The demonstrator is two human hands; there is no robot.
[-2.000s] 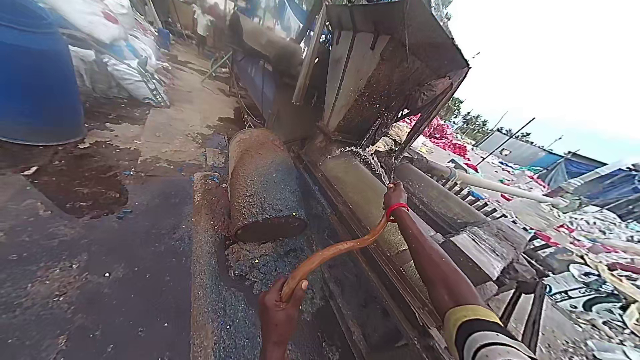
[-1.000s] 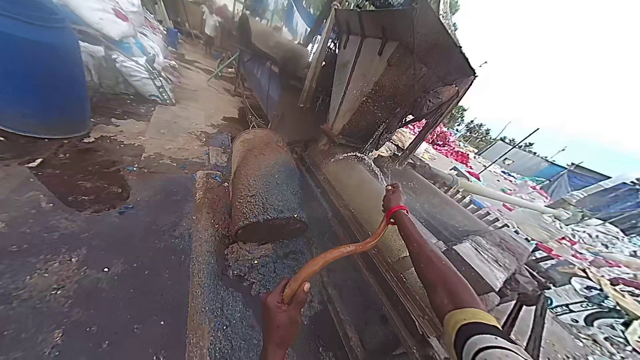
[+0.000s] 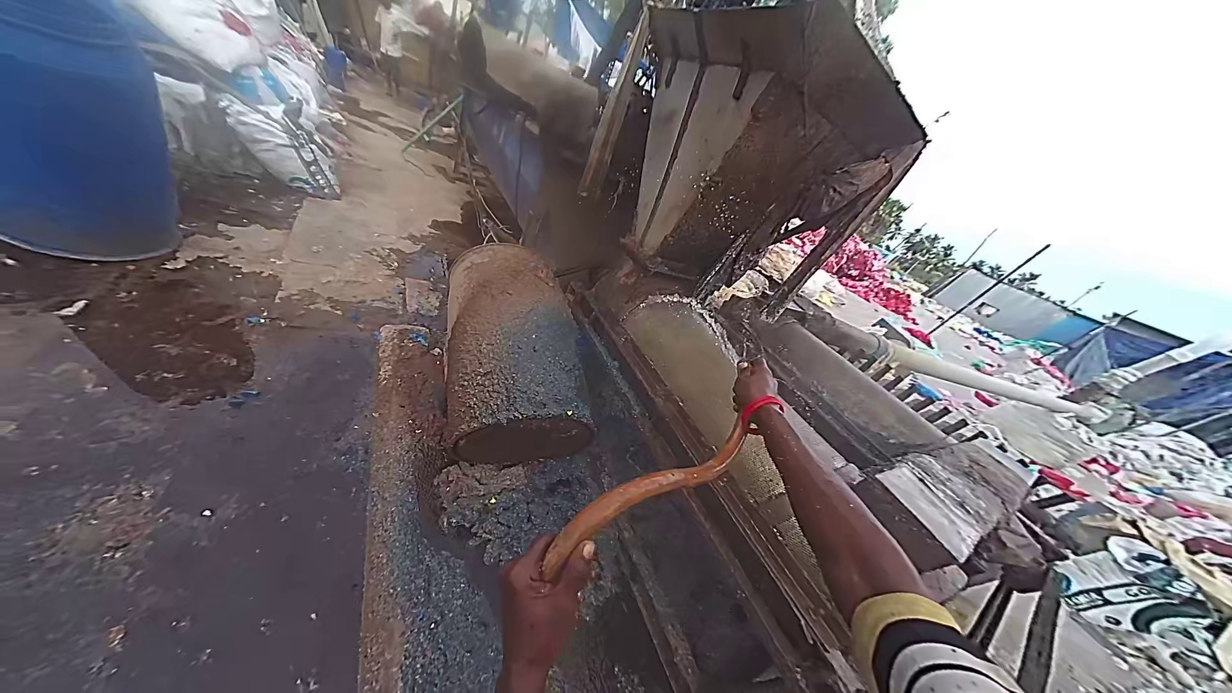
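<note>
An orange-brown hose (image 3: 664, 478) runs in a curve between my two hands. My left hand (image 3: 547, 589), low in the middle, is closed around it. My right hand (image 3: 755, 383), with a red band at the wrist, grips the hose near its end, where water sprays out. The spray falls on a long mesh-like cylinder or screen (image 3: 688, 366) set in a rusty metal frame. Above it stands a dirty metal hopper (image 3: 760, 144). Left of the frame lies a grit-covered metal drum (image 3: 515, 356) with a heap of wet grey grit (image 3: 500, 505) at its near end.
A large blue barrel (image 3: 82, 135) stands at the upper left, with stuffed white sacks (image 3: 260, 115) behind it. A person (image 3: 393, 43) is far back on the walkway. On the right are a pale pipe (image 3: 982, 385), concrete blocks (image 3: 948, 505) and scattered plastic waste (image 3: 1136, 587).
My right hand, with the hose end, has shifted slightly, and the spray has changed shape over the cylinder. Both hands keep their hold on the hose.
</note>
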